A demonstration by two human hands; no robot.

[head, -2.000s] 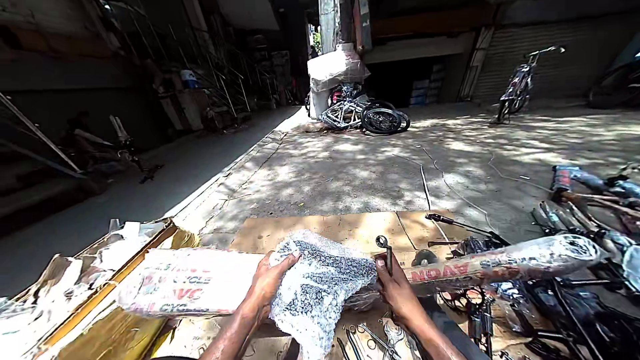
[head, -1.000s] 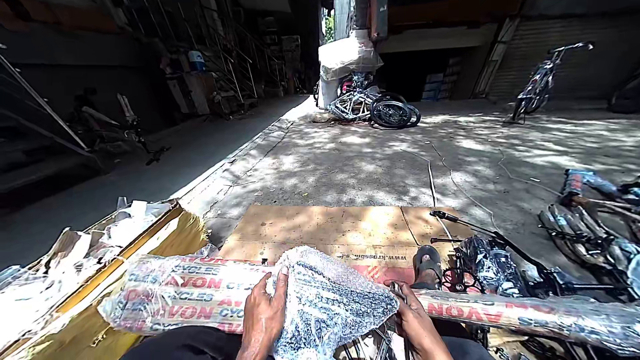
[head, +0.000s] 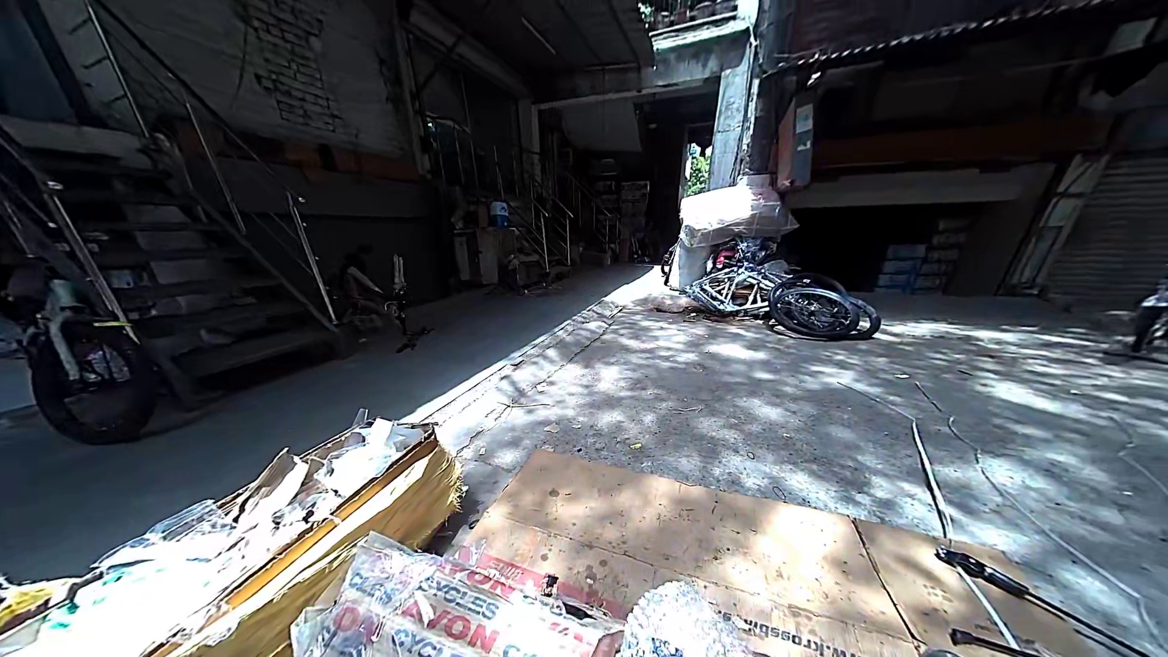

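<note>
Neither of my hands shows clearly in the head view; a small skin-toned patch at the bottom edge beside the wrapped bundle is too little to tell. The bundle, in printed Avon Cycles plastic film, lies across the bottom. Right of it, the top of a bubble-wrapped part pokes up at the lower edge; what touches it is hidden. Beneath and beyond both lies a flattened cardboard sheet.
A box of plastic scraps stands at lower left. Black rod-like parts lie at lower right, near a pale strap. Farther off are bicycle frames and wheels by a pillar, a staircase and a parked wheel.
The view has swung up and left, so both hands, seen earlier on the bubble-wrapped part, have dropped out of clear sight.
</note>
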